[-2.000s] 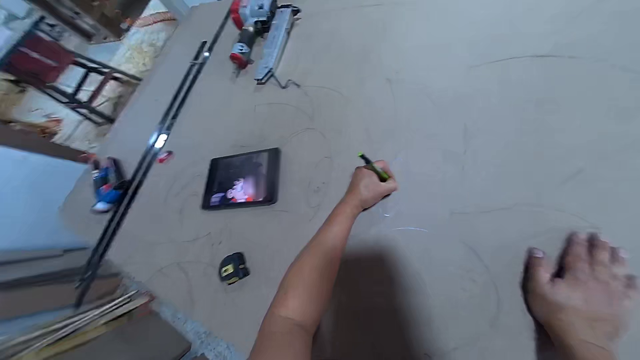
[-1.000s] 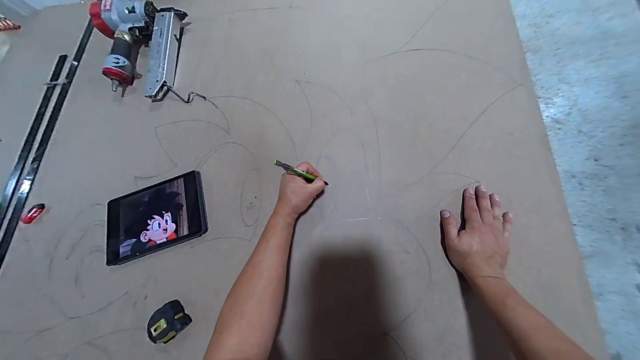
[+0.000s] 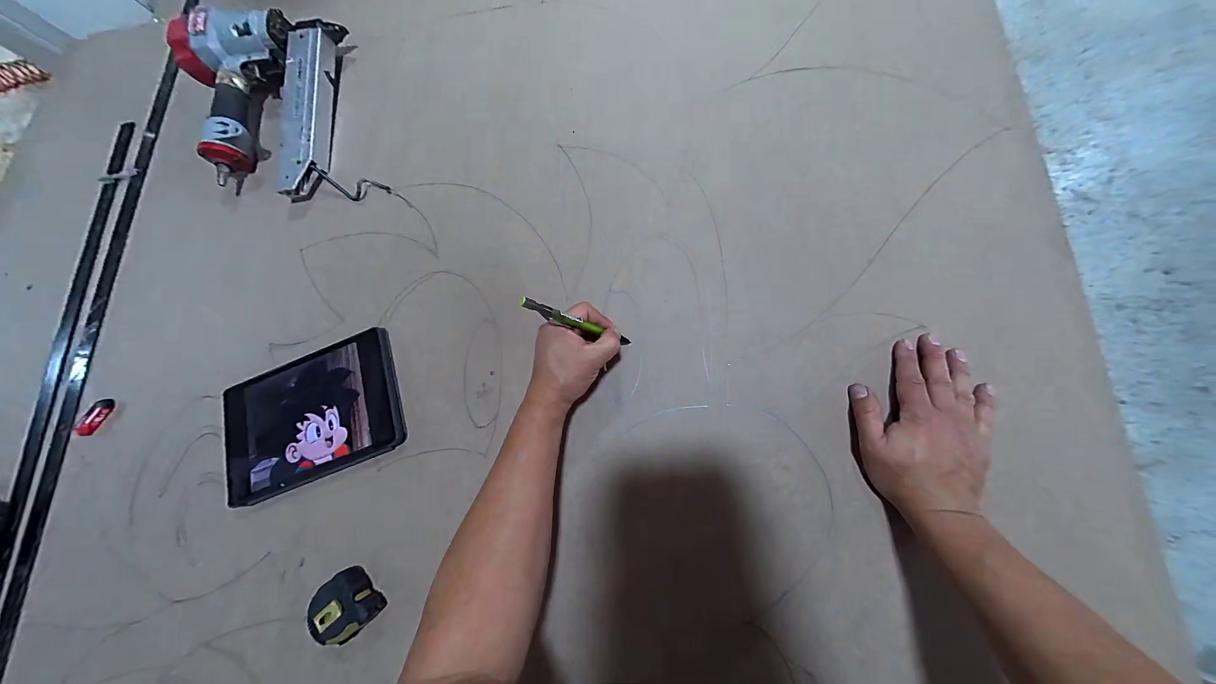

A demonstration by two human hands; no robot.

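A green and black marking pencil is in my left hand, its dark tip close to the surface of a large brown board. Thin curved pencil lines run over the board around that hand. My right hand lies flat on the board at the right, palm down, fingers spread, holding nothing. A black tablet showing a cartoon character with dark hair lies left of my left hand. My head's shadow falls between my forearms.
A pneumatic nailer or stapler lies at the upper left. Two long black strips run along the left side, with a small red object beside them. A tape measure sits below the tablet. The board's edge borders a pale floor at right.
The view has shifted strongly toward the board since two seconds ago. My left hand holds the pencil throughout, and my right hand stays flat on the board.
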